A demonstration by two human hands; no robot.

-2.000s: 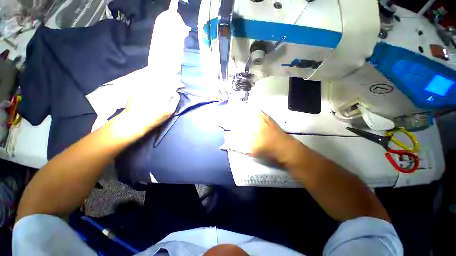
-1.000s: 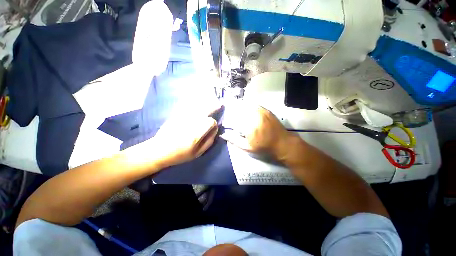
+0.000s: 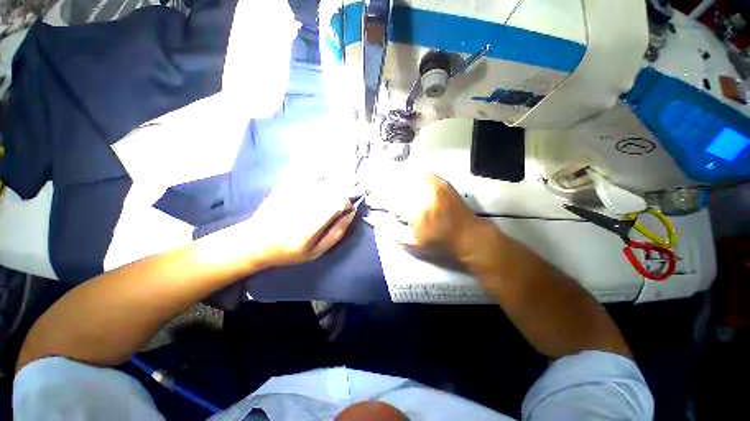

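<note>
The navy garment piece (image 3: 329, 271) lies on the bed under my hands and hangs over the front edge; lamp glare whitens its upper part. My left hand (image 3: 308, 218) pinches the cloth edge just left of and in front of the presser foot (image 3: 396, 131). My right hand (image 3: 432, 218) is close beside it, right of the foot, with fingers on the same cloth edge. Glare hides the needle point and most fingertips. The white machine head (image 3: 485, 74) with a blue stripe stands above.
Scissors (image 3: 629, 234) with red and yellow handles lie at the right. A black flat rectangle (image 3: 497, 150) is under the machine arm. The blue control panel (image 3: 699, 131) is far right. A navy garment pile (image 3: 82, 99) spreads at the left.
My left hand has moved right from the cloth at left to beside my right hand, near the foot. Over the last second both hands have barely moved; the view has shifted slightly.
</note>
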